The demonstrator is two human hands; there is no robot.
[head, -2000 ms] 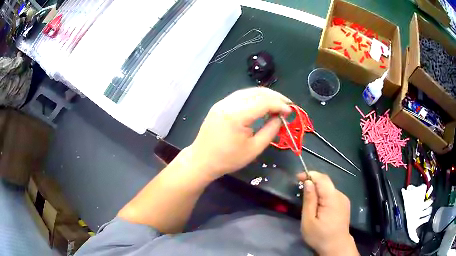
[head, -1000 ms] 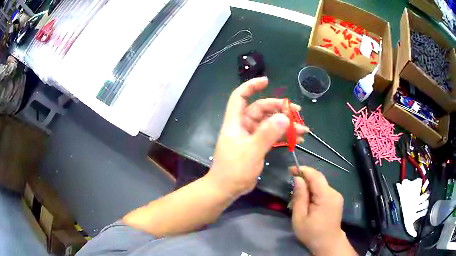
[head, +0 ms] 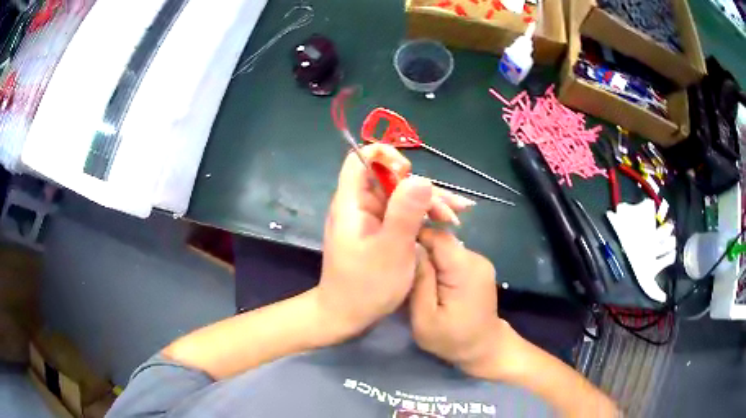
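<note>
A blurred red thermometer shell (head: 343, 113) on a thin stem sticks up and left out of my left hand (head: 368, 237), whose fingers are closed round the stem. More red shows between the fingers; I cannot tell whether it is held or lies behind. My right hand (head: 454, 298) is curled, its fingertips against my left hand; what they hold is hidden. A red thermometer shell with a window (head: 390, 131) lies on the mat beyond, its probe pointing right. A second silver probe (head: 474, 192) lies below it, its inner end hidden by my left hand.
Beyond are a dark round object (head: 316, 62), a clear cup (head: 423, 67) with dark bits and a white bottle (head: 517, 57). To the right are pink sticks (head: 552, 135), a black screwdriver (head: 556, 216), a white glove (head: 644, 245) and cartons (head: 630, 98). White trays (head: 172, 90) stand left.
The held thermometer has turned from shell between the hands to shell pointing up and left. My hands have come together. The view has shifted, so the bench items appear higher and further left.
</note>
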